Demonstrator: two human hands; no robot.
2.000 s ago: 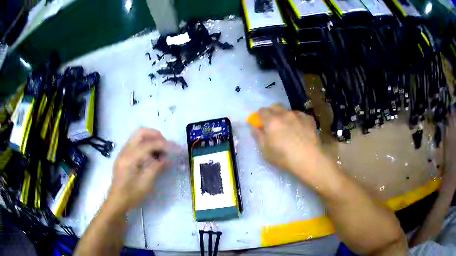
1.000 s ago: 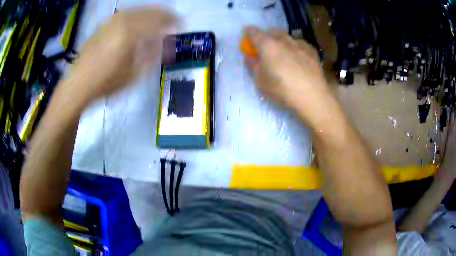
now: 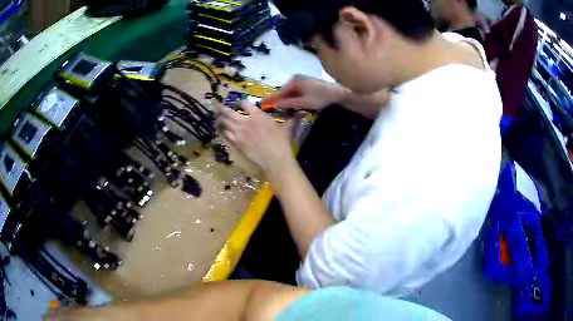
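My right forearm runs along the bottom edge. My right hand (image 3: 69, 314) is at the bottom left, mostly cut off by the picture's edge. A small orange tip of the scraper (image 3: 54, 305) shows at its fingers. My left hand is out of the picture. The power bank unit seen in front of me earlier is not in view. A row of power bank units (image 3: 55, 106) with white faces and yellow edges lies at the left, their black cables (image 3: 119, 188) hanging over brown board.
A neighbouring worker in a white top (image 3: 408, 188) sits at the right, hands (image 3: 261, 135) on a unit with another orange tool. Yellow tape (image 3: 242, 235) edges the brown board (image 3: 182, 232). Units are stacked (image 3: 220, 28) at the back. A blue crate or stool (image 3: 515, 244) stands at far right.
The view has swung right to the neighbouring worker. My left hand and the unit between my hands have left the picture. My right hand now shows only at the bottom left.
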